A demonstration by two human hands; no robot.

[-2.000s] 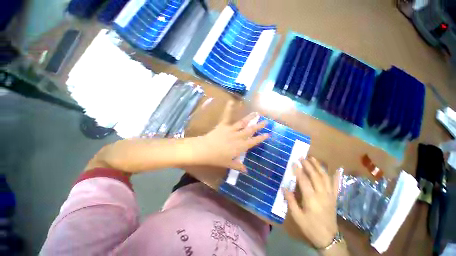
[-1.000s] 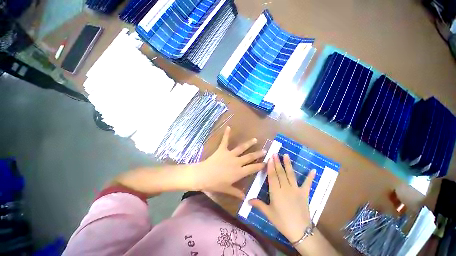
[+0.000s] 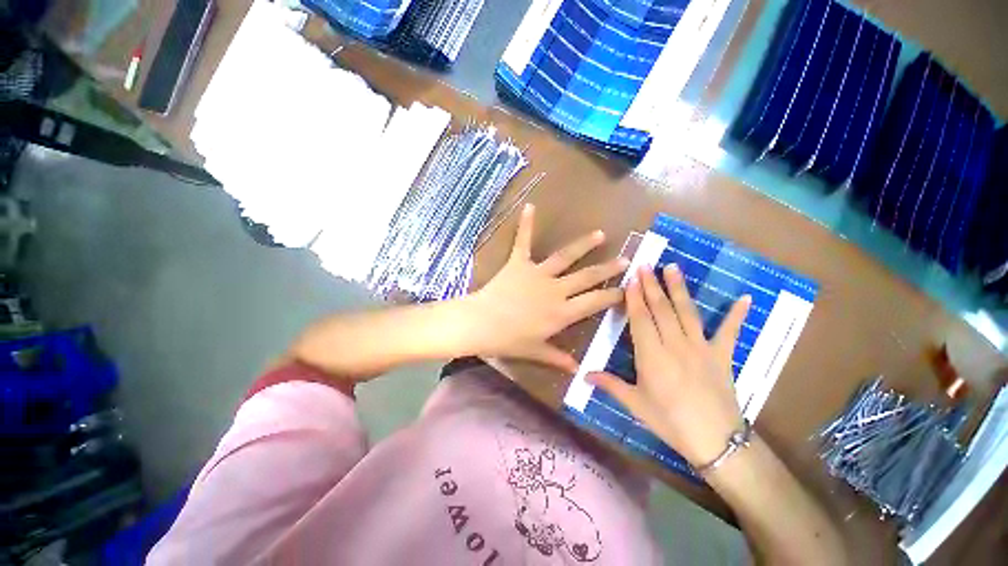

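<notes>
A blue solar cell piece [image 3: 724, 265] with pale parallel lines lies flat on the brown tabletop in front of me. A white strip [image 3: 598, 357] lies along its left edge and another white strip [image 3: 774, 352] along its right side. My right hand [image 3: 685, 370] lies flat on the cell, fingertips on the left strip, covering its middle. My left hand [image 3: 542, 299] is spread beside the cell's left edge, its fingertips at the left strip. Both hands are bare, with fingers apart, and grip nothing.
A white strip pile [image 3: 310, 144] and silvery ribbons [image 3: 448, 216] lie left. Curved blue assemblies [image 3: 586, 72] and dark cell stacks [image 3: 823, 94] stand beyond. Loose ribbons [image 3: 890, 448], amber tape [image 3: 947, 373] and white strips [image 3: 962, 486] lie right. A smartphone [image 3: 177, 50] is far left.
Since the earliest frame, my right hand has moved from the right strip to the left strip, and my left hand has shifted off the cell to its left edge. The camera view has shifted.
</notes>
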